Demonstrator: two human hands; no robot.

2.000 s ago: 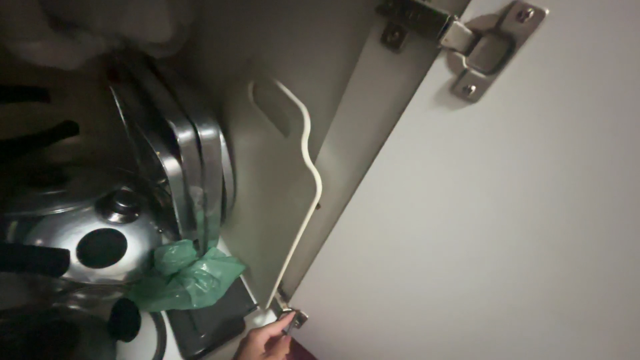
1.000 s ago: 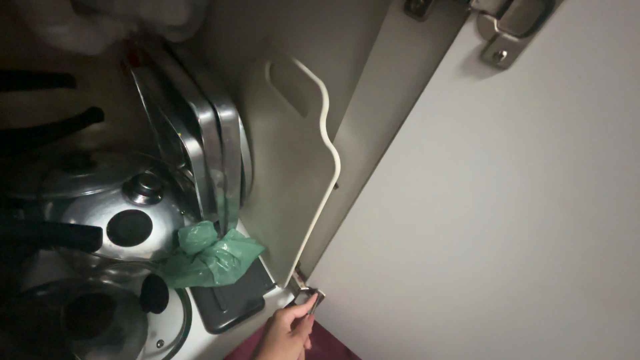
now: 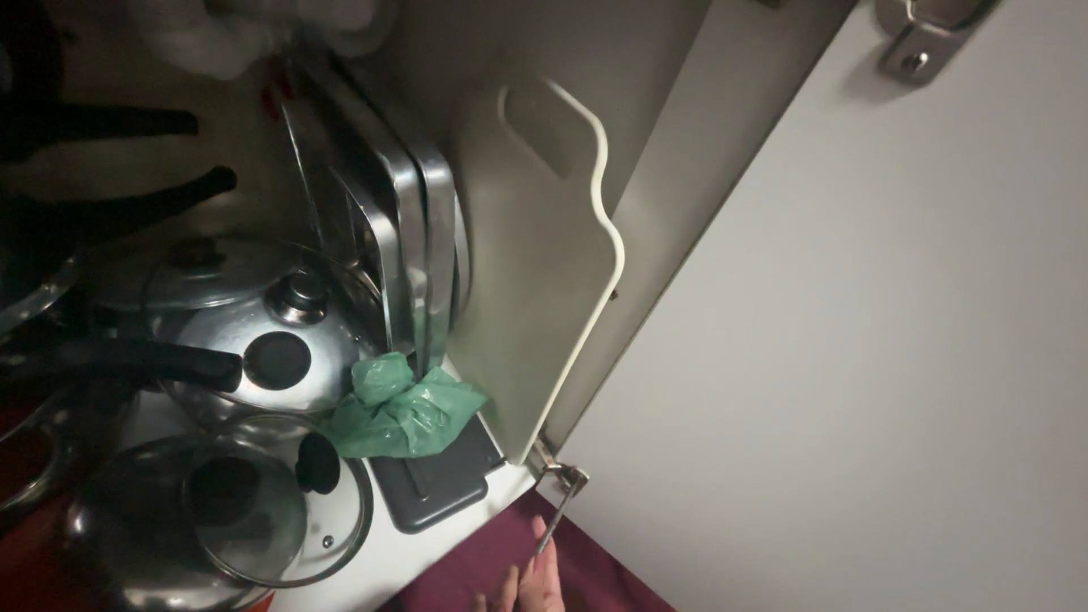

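What looks like my left hand (image 3: 531, 578) is low in the head view, partly cut off by the bottom edge. Its finger and thumb hold a thin metal tool (image 3: 558, 517) that slants up to the lower metal cabinet hinge (image 3: 565, 476); the tool's tip and the hinge overlap, so contact cannot be told. Two more fingers show at the left of the grip. The hinge sits between the cabinet's side and the white door (image 3: 816, 340). No second hand is plainly visible.
Beside the hinge stands a pale board (image 3: 527, 255) with a wavy edge. Metal trays (image 3: 412, 246), a green plastic bag (image 3: 416, 416), a dark flat case (image 3: 442, 484), a glass lid (image 3: 340, 535) and pots with black handles fill the cabinet. An upper hinge (image 3: 918, 59) is on the door.
The hand has moved down from the lower hinge, where its fingertips were before. The thin tool now shows plainly between hand and hinge.
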